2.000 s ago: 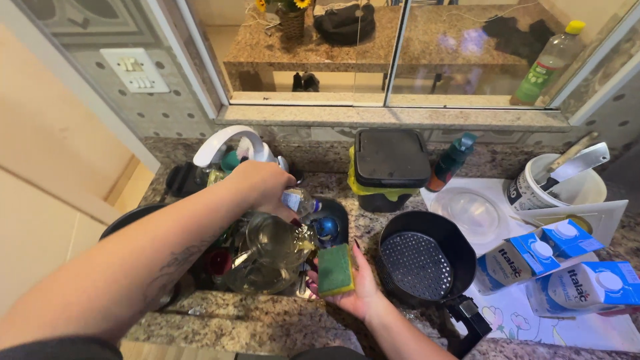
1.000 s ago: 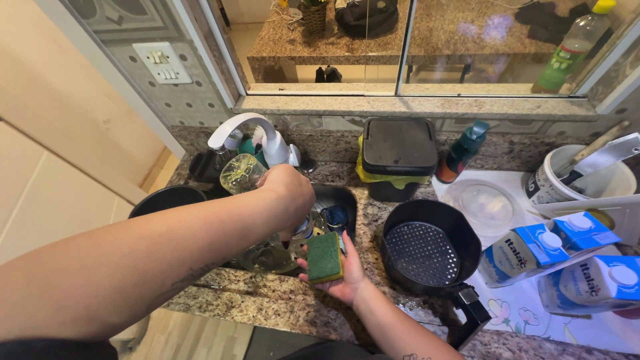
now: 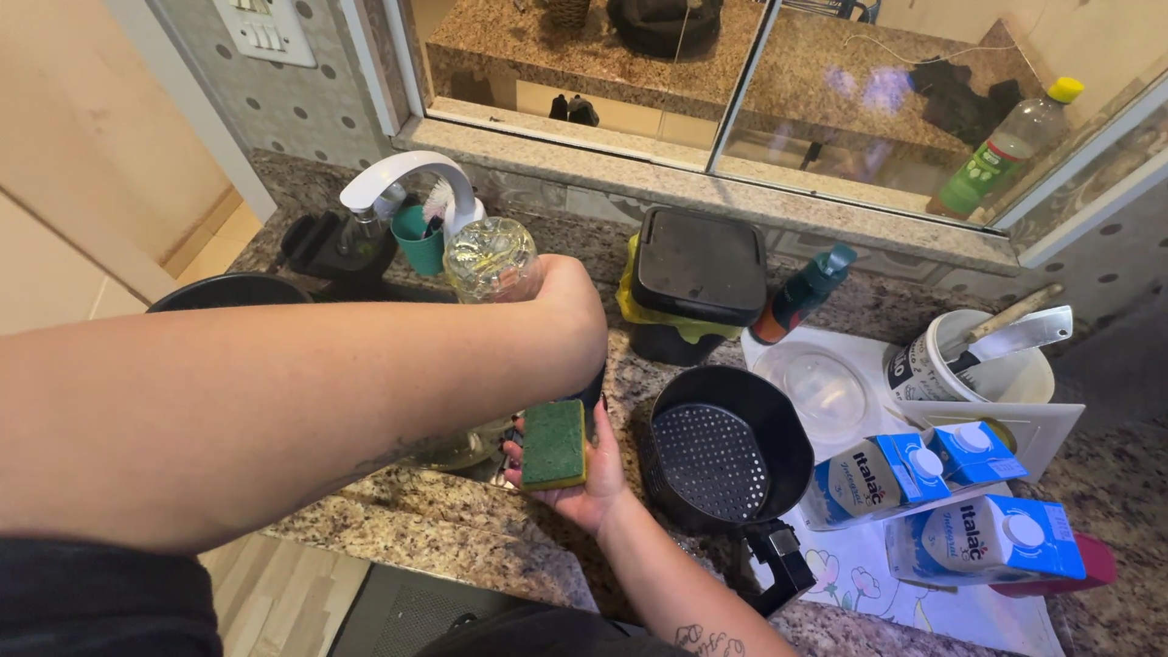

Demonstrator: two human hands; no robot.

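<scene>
My left hand [image 3: 573, 310] is bent at the wrist over the sink. A clear bottle [image 3: 493, 260] with its base turned up and yellowish bits or liquid inside shows beside this hand, which appears to hold it; the fingers and the bottle's neck are hidden. Just below, my right hand [image 3: 593, 474] lies palm up, with a green and yellow scouring sponge [image 3: 554, 444] in it, green side up. My left forearm covers most of the sink, where some clear ware [image 3: 452, 449] shows below the arm.
Behind the bottle are a white faucet [image 3: 406, 173] and a teal cup [image 3: 420, 242]. To the right stand a lidded black bin [image 3: 701, 265], a perforated black basket [image 3: 716, 447], a dark bottle [image 3: 803, 292], a white bucket with utensils [image 3: 931, 365] and milk cartons [image 3: 985, 543].
My left hand has turned over at the wrist since two seconds ago, and the clear bottle now shows base up beside it. My right hand still holds the sponge.
</scene>
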